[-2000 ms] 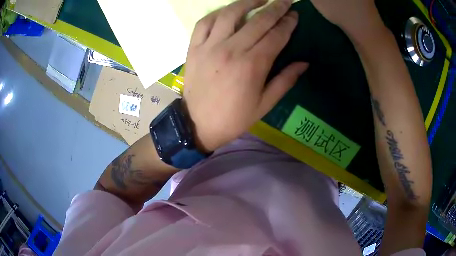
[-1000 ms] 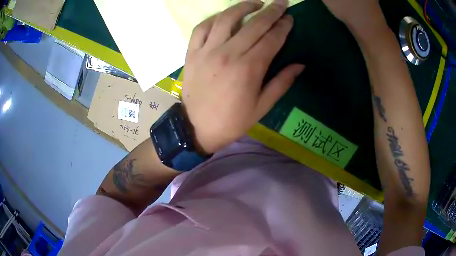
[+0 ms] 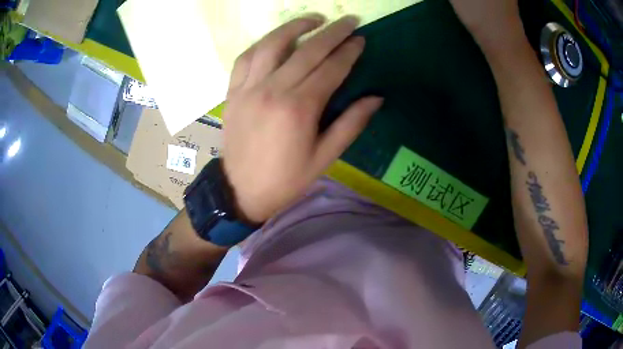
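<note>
A pale yellow paper [image 3: 205, 51] lies at the top left of the dark green mat and overhangs its taped edge. Faint marks show near the paper's top. My left hand [image 3: 280, 116], with a dark square watch [image 3: 210, 201] on the wrist, lies palm down with its fingertips on the paper's lower edge and the thumb spread over the mat. It holds nothing. My right hand [image 3: 483, 17] is cut off by the top edge; its fingers are out of the picture. A silver push-button switch [image 3: 561, 54] rests on the mat right of my right forearm.
A green label with black characters [image 3: 437, 189] is at the mat's near edge by the yellow tape. A brown carton [image 3: 154, 153] with a white sticker is below the bench at left. A brown board corner [image 3: 58, 17] is at upper left. Clear trays [image 3: 509, 307] are below at right.
My left hand and the paper have shifted left and slightly down, and more of the paper's marked area shows. My right forearm and the switch have barely moved.
</note>
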